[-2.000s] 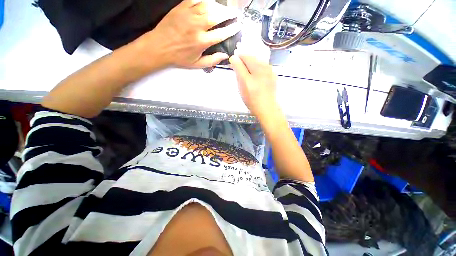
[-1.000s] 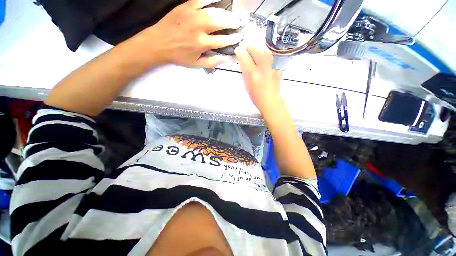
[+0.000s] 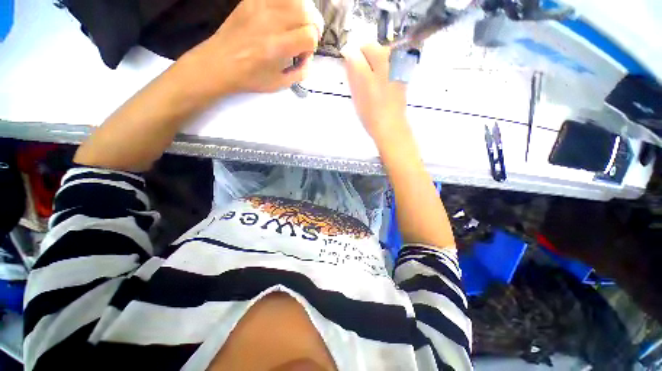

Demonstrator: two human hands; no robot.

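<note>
The black cloth panel lies at the upper left, partly hidden by my left hand and forearm. My left hand is on the cloth left of the needle area, fingers curled in, gripping it. A dark edge shows between its fingers. My right hand is just right of the cloth edge, fingertips at the cloth beside the needle area; glare hides whether they pinch it. The presser foot and needle area is blurred at top centre.
Black thread snips, a thin metal stick and a black mobile phone lie right on the white table. Blue plastic bin and dark cloth pieces are below right. The machine body is upper right.
My left hand has drawn its fingers in and shifted slightly left. My right hand has moved up slightly. The machine parts by the needle look different and blurred; the curved metal loop no longer shows clearly.
</note>
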